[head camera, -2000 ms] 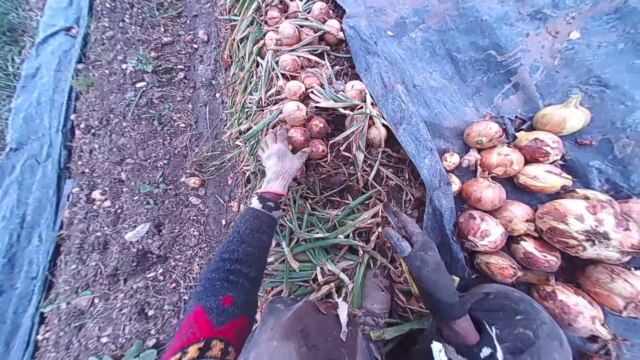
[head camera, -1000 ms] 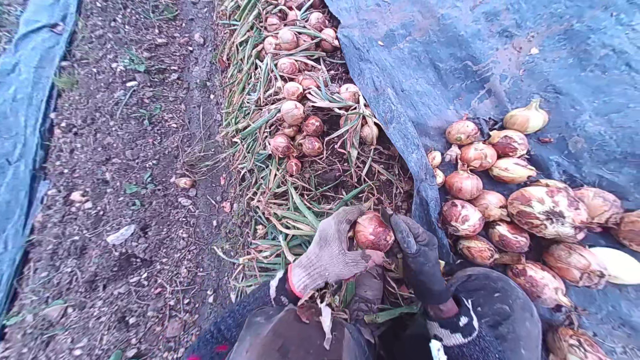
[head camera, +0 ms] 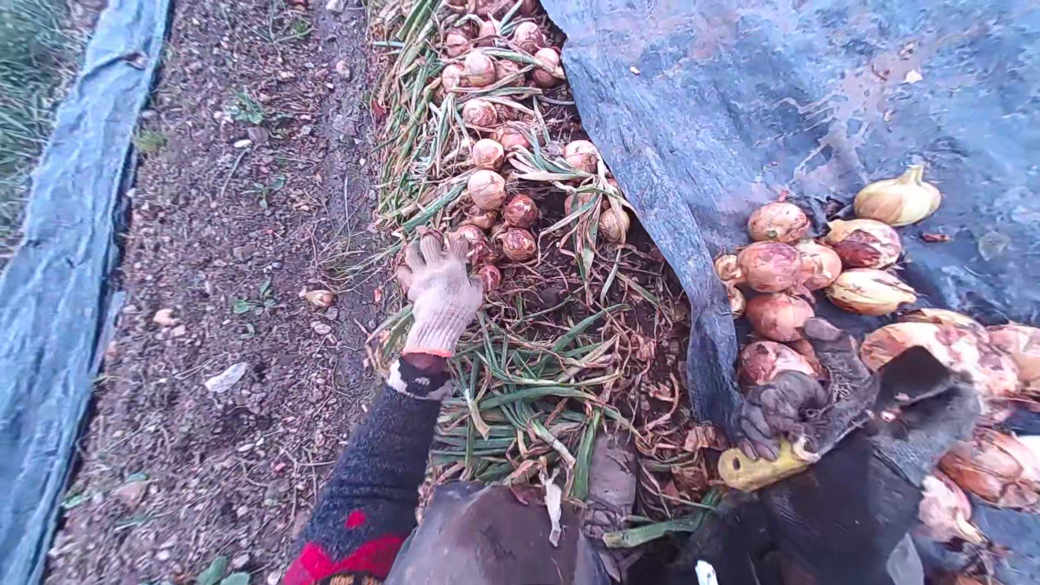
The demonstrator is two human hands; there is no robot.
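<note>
My left hand [head camera: 441, 284], in a pale knitted glove, reaches over the row with its fingers spread at the near end of the onions [head camera: 487, 189] that lie on the soil among their leaves. Whether it touches an onion under the fingers is hard to see. My right hand [head camera: 784, 410], in a dark dirty glove, is closed around the yellow handle of a cutting tool [head camera: 764, 465], beside the heap of trimmed onions [head camera: 777, 317] on the blue sheet. The tool's dark blade is partly hidden. Cut green onion leaves [head camera: 528, 398] lie between the hands.
A blue plastic sheet [head camera: 731, 106] covers the ground at the right, its edge along the onion row. Another blue strip [head camera: 73, 203] runs down the left, past bare stony soil [head camera: 236, 325]. My knee [head camera: 496, 536] is at the bottom.
A second ago both hands were together around an onion near my knees. My left hand has moved forward to the row, without that onion, and my right hand has moved right to the trimmed heap.
</note>
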